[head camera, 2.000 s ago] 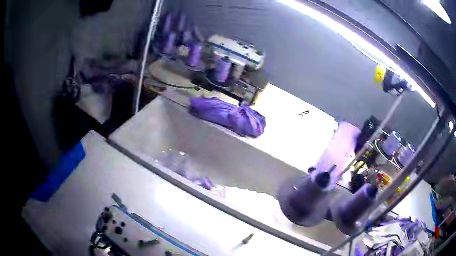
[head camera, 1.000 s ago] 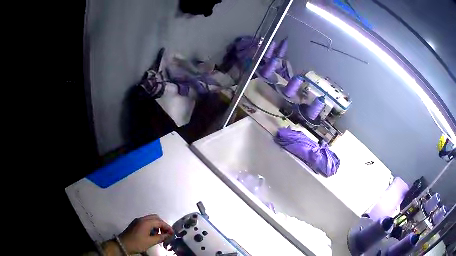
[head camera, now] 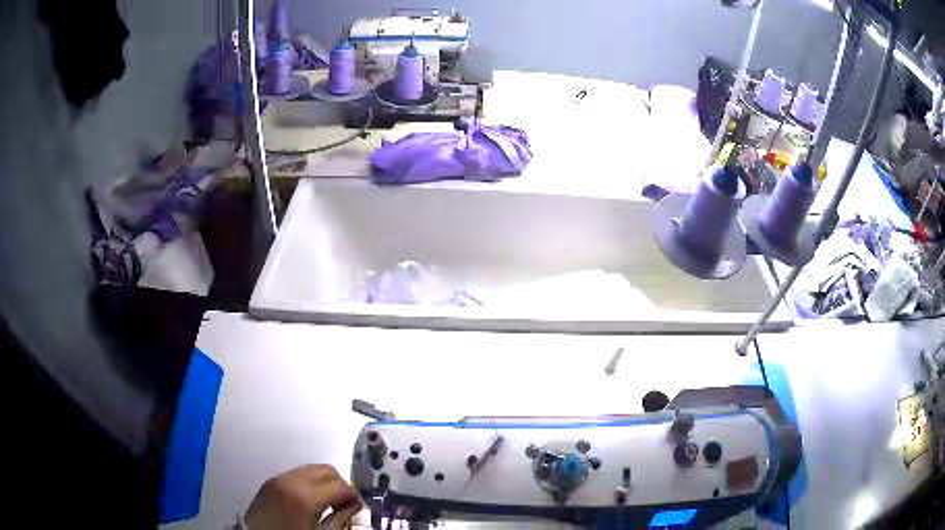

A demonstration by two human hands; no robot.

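Observation:
The sewing machine head [head camera: 518, 455], long and white with a blue edge, lies across the bottom of the view. Its needle-bar end is at the left and a lit blue display [head camera: 673, 518] is at the right. My left hand [head camera: 301, 499] is at the needle-bar end, its fingertips close together beside the metal parts. Any thread between the fingers is too fine to see. The needle area is cut off by the bottom edge. My right hand is not in view.
A white trough [head camera: 497, 322] with pale scraps is behind the table [head camera: 280, 383]. A purple cloth bundle [head camera: 451, 152] lies beyond it. Purple thread cones [head camera: 715, 212] stand at right on a metal pole. A lilac and white heap [head camera: 855, 267] is far right. Blue patch [head camera: 194, 440] at left.
The view has turned, so the machine head now lies level across the bottom. My left hand, out of view two seconds ago, stays at the needle-bar end as one second ago.

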